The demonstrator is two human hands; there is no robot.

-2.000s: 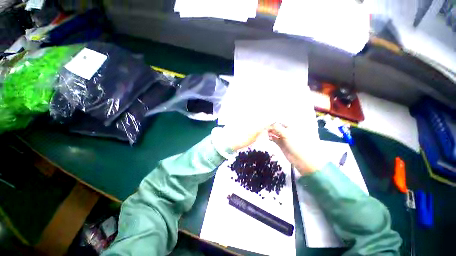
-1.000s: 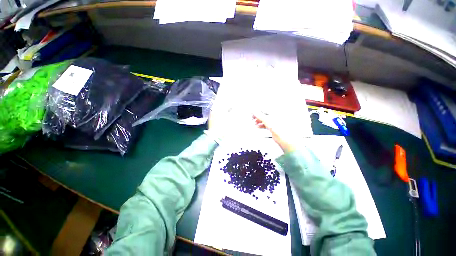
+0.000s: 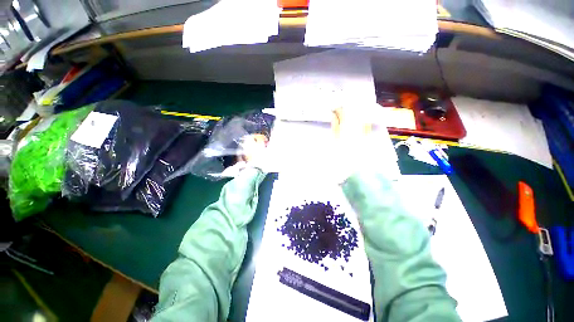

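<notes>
A heap of small black parts (image 3: 318, 231) lies on white paper (image 3: 267, 295). A black cylindrical bar (image 3: 324, 294) lies below the heap. My left hand (image 3: 253, 148) is at the right side of the open clear plastic bag (image 3: 217, 148); its fingers are partly hidden by plastic and glare, and its grip cannot be told. My right hand (image 3: 346, 129) is over the white printed sheets (image 3: 321, 82) in the upper middle. It is washed out by glare, so whether it holds anything cannot be told.
Sealed bags of black parts (image 3: 123, 157) and a bag of green parts (image 3: 41, 160) lie at left. A red case (image 3: 434, 119) is at the back. A pen (image 3: 438, 198) lies on the right paper. An orange-handled tool (image 3: 527, 206) and a blue item (image 3: 565, 251) are at the right.
My left hand has moved left, from the papers to the clear bag. My right hand has moved up and away over the sheets. The camera view has shifted slightly.
</notes>
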